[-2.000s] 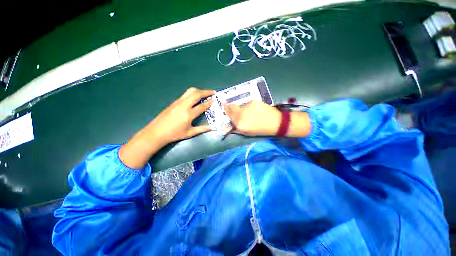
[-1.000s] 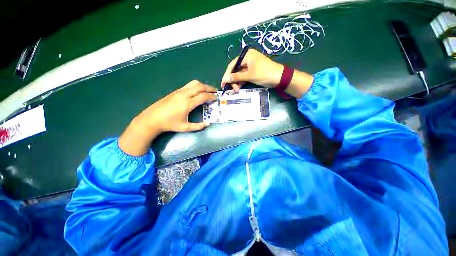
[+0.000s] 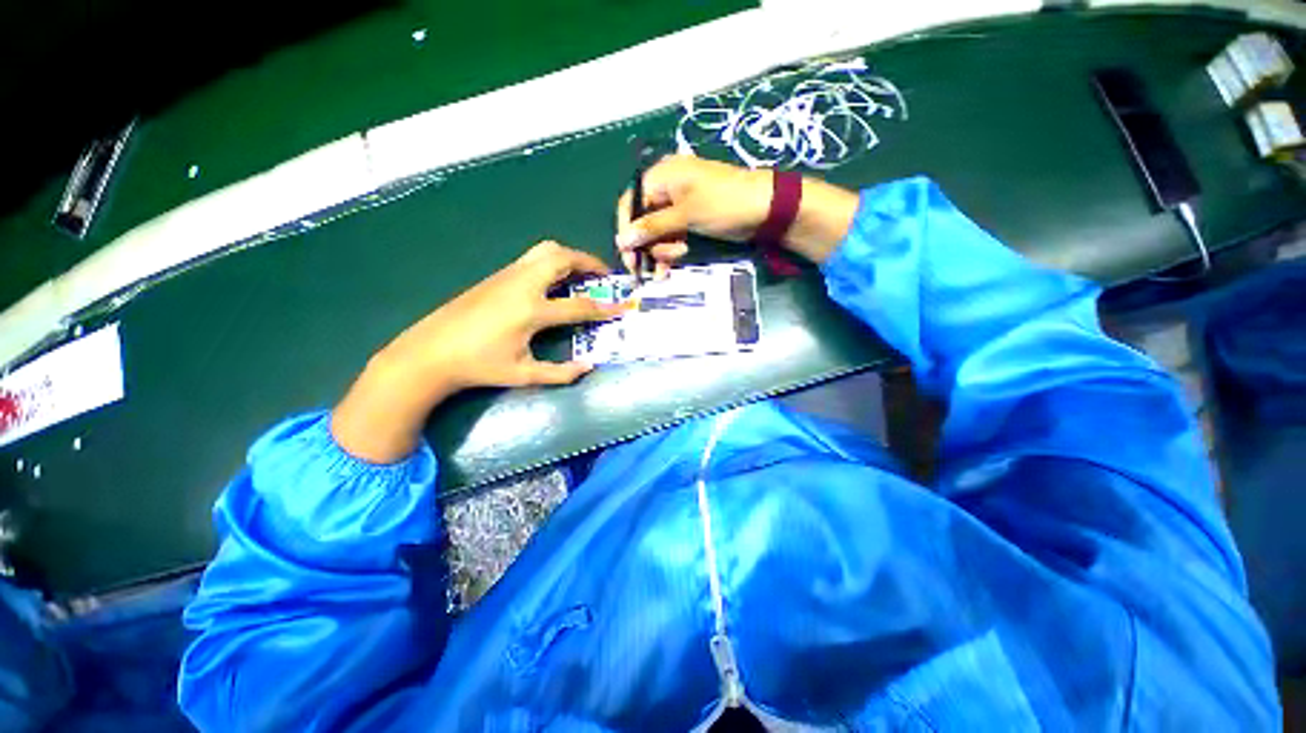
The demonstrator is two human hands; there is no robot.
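An opened phone chassis [image 3: 688, 318] lies flat on the dark green mat, its board end to the left and a dark patch at its right end. My left hand [image 3: 494, 322] holds its left end, with thumb at the near edge and fingers over the board. My right hand [image 3: 702, 205], with a dark red wristband [image 3: 782, 209], grips a slim dark pen-like tool [image 3: 639, 201], held upright. Its tip is at the phone's far edge near the board end. The exact contact point is too small to tell. A small orange strip shows beside my left fingertip.
Tangled white cables [image 3: 796, 120] lie beyond the right hand. A black slab with a white lead [image 3: 1149, 141] and pale blocks [image 3: 1252, 72] are at the far right. A white rail [image 3: 294, 179] borders the belt, which carries another open phone [image 3: 96, 178]. A marked sheet [image 3: 60, 384] lies left.
Since two seconds ago, my right hand has moved from over the phone to its far side, with the dark tool now upright. The phone has turned straighter. The left hand has kept hold.
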